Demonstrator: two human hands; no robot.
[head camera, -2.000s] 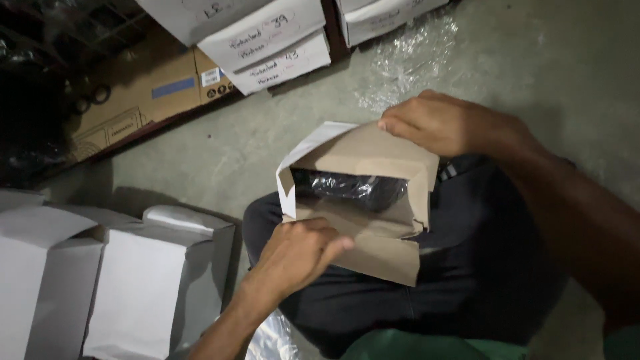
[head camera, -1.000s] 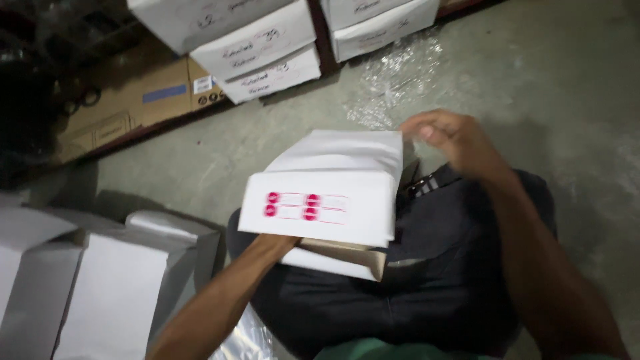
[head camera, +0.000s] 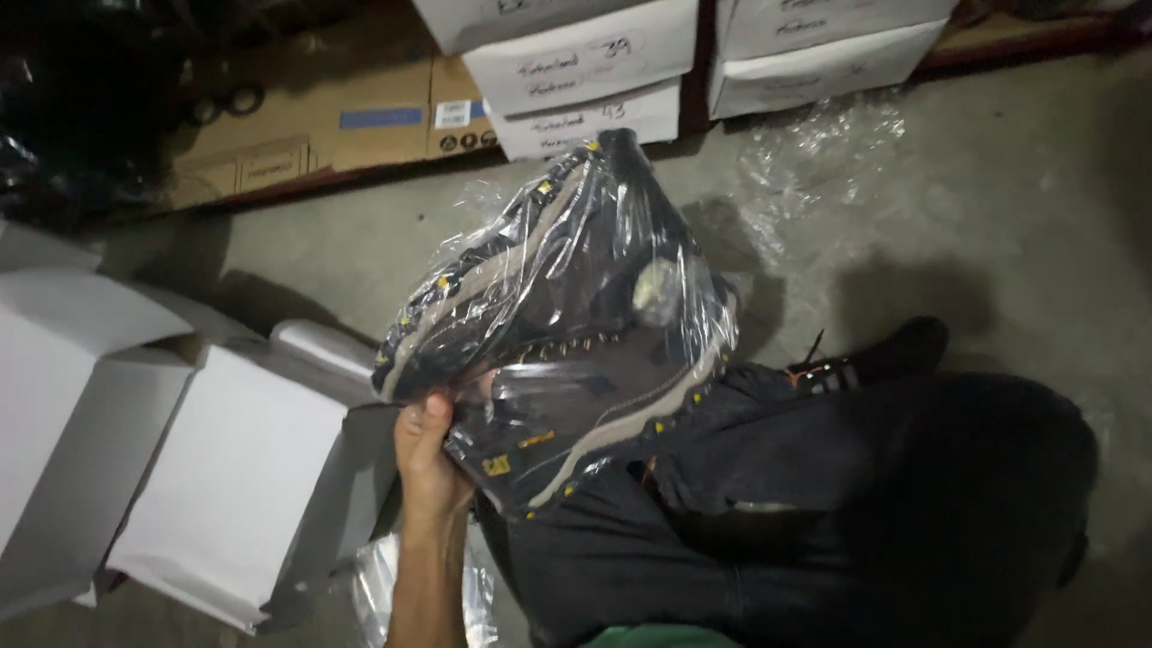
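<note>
A pair of dark CAT boots (head camera: 576, 360) in clear plastic wrap is held up over my lap. They have pale midsoles with small yellow marks, and lie with their soles facing outward. At their lower left edge my left hand (head camera: 434, 450) is closed on them, thumb on top of the wrap. My right hand is not in view. The box that was in my hands is not to be seen in my grasp.
Open white cardboard boxes (head camera: 243, 477) stand at the left. White shoe boxes with handwriting (head camera: 585, 63) are stacked at the top, beside a brown carton (head camera: 315, 90). Crumpled clear plastic (head camera: 801, 171) lies on the concrete floor, with more plastic (head camera: 378, 576) by my left forearm.
Two seconds ago both hands held an open box with a plastic-wrapped thing inside; one second ago the box was tipped over. Now the wrapped boots are out in my left hand, and my right hand has left view.
</note>
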